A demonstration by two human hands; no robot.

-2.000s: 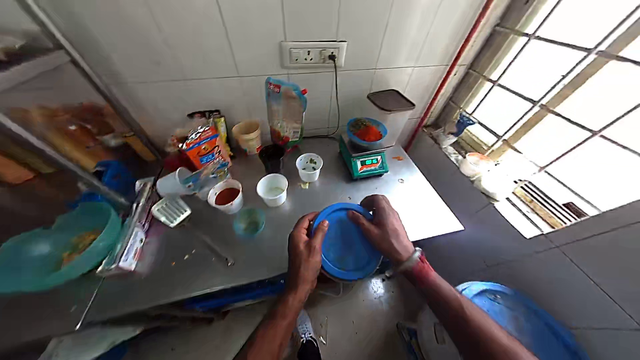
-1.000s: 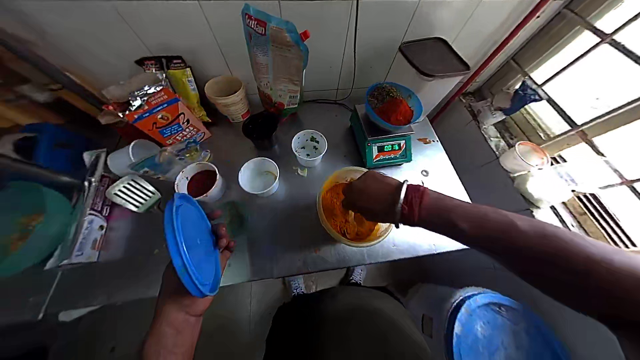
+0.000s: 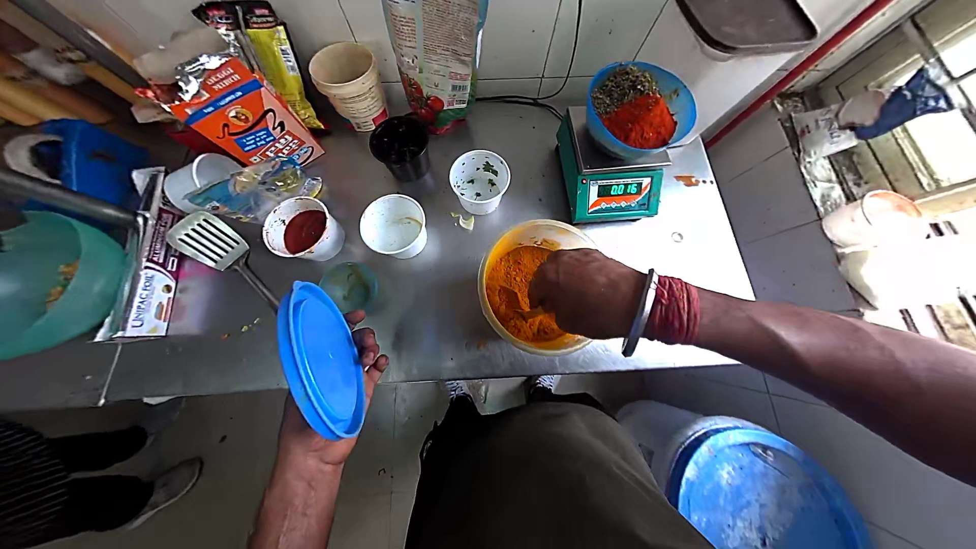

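Observation:
My left hand (image 3: 347,404) holds a round blue plastic lid (image 3: 320,358), tilted on edge, in front of the steel counter. My right hand (image 3: 587,293) reaches into a round tub (image 3: 492,320) of orange-yellow powder (image 3: 518,271); its fingers close on what looks like a small scoop or spoon, mostly hidden by the hand and powder. Behind the tub, a green digital scale (image 3: 618,194) carries a blue bowl (image 3: 682,91) with red powder (image 3: 640,126) and dried herbs (image 3: 625,90) in it.
Left of the tub stand white cups (image 3: 393,225), a black cup (image 3: 400,149), a small green bowl (image 3: 348,286) and a slotted turner (image 3: 210,240). Behind are an orange box (image 3: 248,114) and a pouch (image 3: 435,61). A blue-lidded drum (image 3: 770,488) stands below right. Another person's feet (image 3: 168,488) show lower left.
Both hands were on the blue lid over the tub. The lid is off in my left hand, moved left, and my right hand is inside the tub. The view has moved closer to the counter.

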